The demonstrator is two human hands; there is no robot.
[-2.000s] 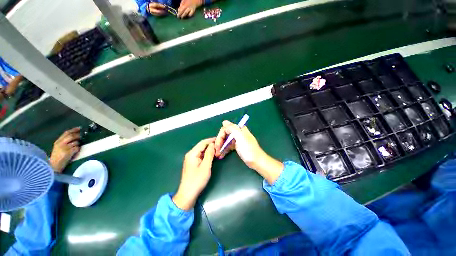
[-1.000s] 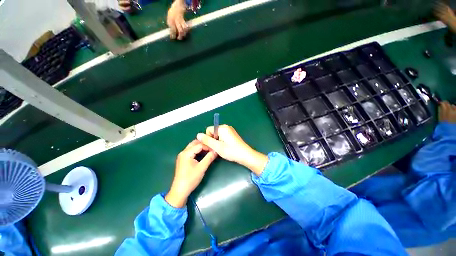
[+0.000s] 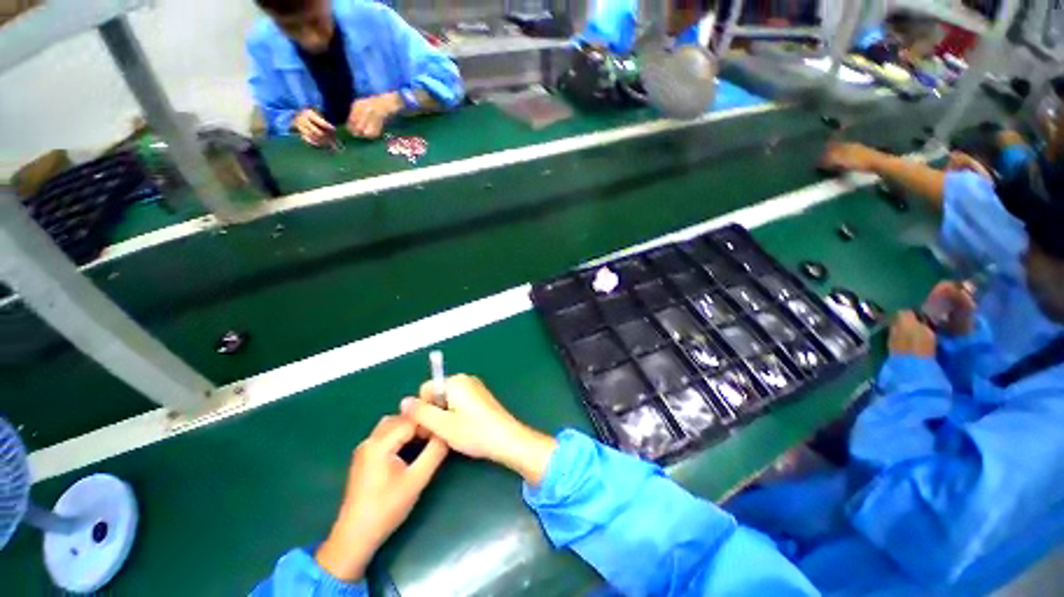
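Note:
My right hand (image 3: 473,420) holds the tweezers (image 3: 438,376), whose pale flat end sticks up above the fingers. Their tip is hidden between the hands. My left hand (image 3: 379,484) is curled with thumb and fingertips together, touching my right fingers above the green bench. A dark bit shows between the fingers, too small and covered to tell clearly. A black compartment tray (image 3: 616,349) lies to the right of my hands, with shiny bits in some pockets.
A white rail (image 3: 467,315) runs behind my hands; beyond it a small black unit (image 3: 231,342) lies on the green strip. A metal post (image 3: 93,309) and fan base (image 3: 91,534) stand left. A person (image 3: 968,408) sits right, another (image 3: 350,70) opposite. A crumpled bit (image 3: 604,280) lies on the tray.
The view has swung up and to the right, bringing the people opposite and at right into sight. My hands stay together; the tweezers have gone from slanted to upright.

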